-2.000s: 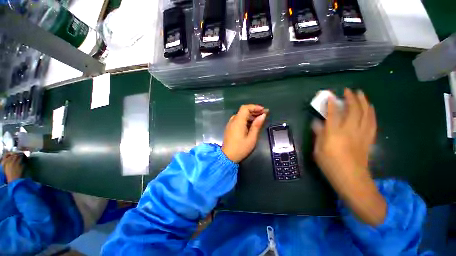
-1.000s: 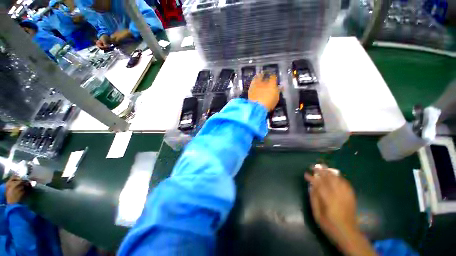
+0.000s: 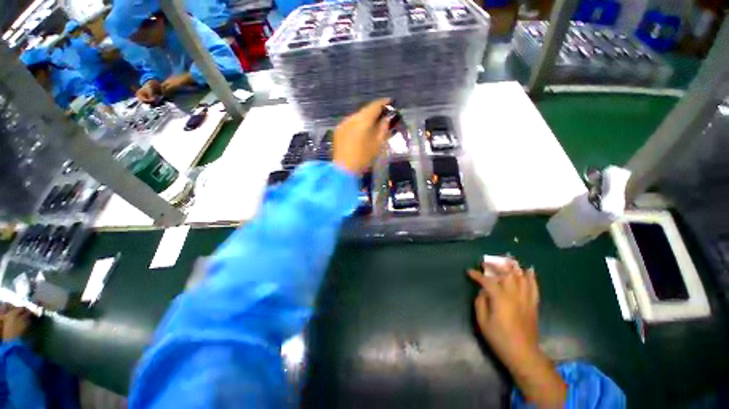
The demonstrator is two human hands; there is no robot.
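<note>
My left hand (image 3: 364,137) reaches over the clear plastic phone tray (image 3: 416,228). Its fingertips close on the upper end of a dark phone (image 3: 395,124) in the back row; part of that phone is hidden. Back-up phones with white labels lie in the pockets to the right, such as one in the front row (image 3: 448,184). Keypad phones (image 3: 299,148) lie at the back left. My sleeve and hand cover some pockets. My right hand (image 3: 510,307) rests low over the green mat, with a small white wipe (image 3: 497,262) at its fingertips.
Tall stacked trays (image 3: 376,72) stand behind. At right are a whitish container (image 3: 577,225) and a white-framed dark panel (image 3: 659,260). White slips (image 3: 169,246) lie left. Grey posts (image 3: 551,48) flank the shelf. Another worker (image 3: 164,48) sits at back left.
The view has tilted up from the mat to the tray. My left hand has left the mat, where a phone lay, and gone to the tray's back row. My right hand stays low with the wipe.
</note>
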